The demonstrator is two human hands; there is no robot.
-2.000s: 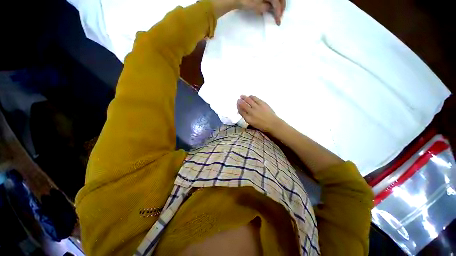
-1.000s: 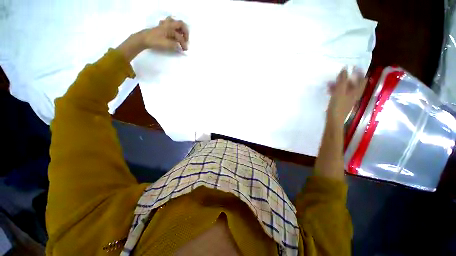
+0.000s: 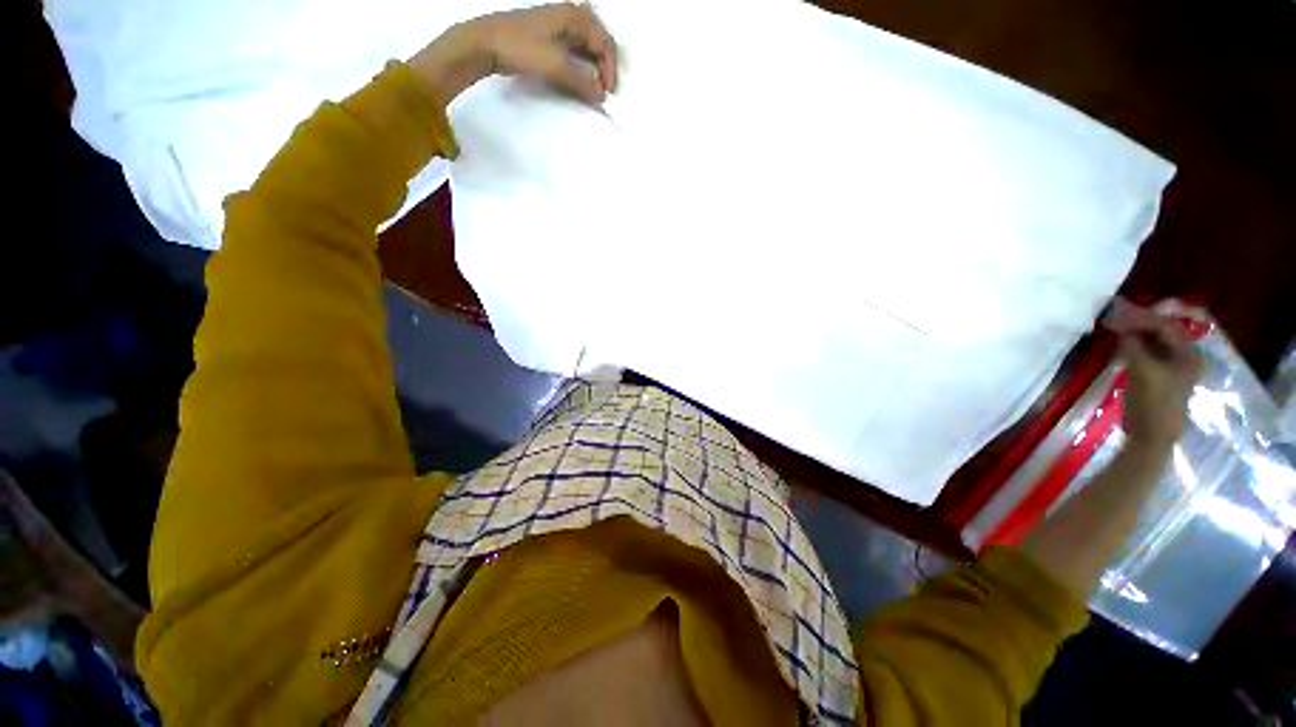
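Note:
A large white garment (image 3: 810, 227) lies spread over the dark brown table in front of me. My left hand (image 3: 554, 54) is at its upper left part, fingers curled and pinching the cloth. My right hand (image 3: 1154, 355) is at the garment's right edge, over the bag stack, slightly blurred, with its fingertips closed at the edge of the cloth. A stack of shiny clear poly bags (image 3: 1208, 504) with thick red seal bands lies at the right, partly hidden under my right hand and forearm.
More loose white cloth (image 3: 242, 78) lies at the upper left and meets the garment. The dark brown table (image 3: 1030, 50) shows at the upper right. Dark and cluttered items (image 3: 64, 653) are below the table at the lower left. Shiny plastic shows at the far right edge.
My right hand has moved from the near edge, across the cloth, to the right edge. My left hand remains on the upper left part. The garment's right side looks flatter than a second ago.

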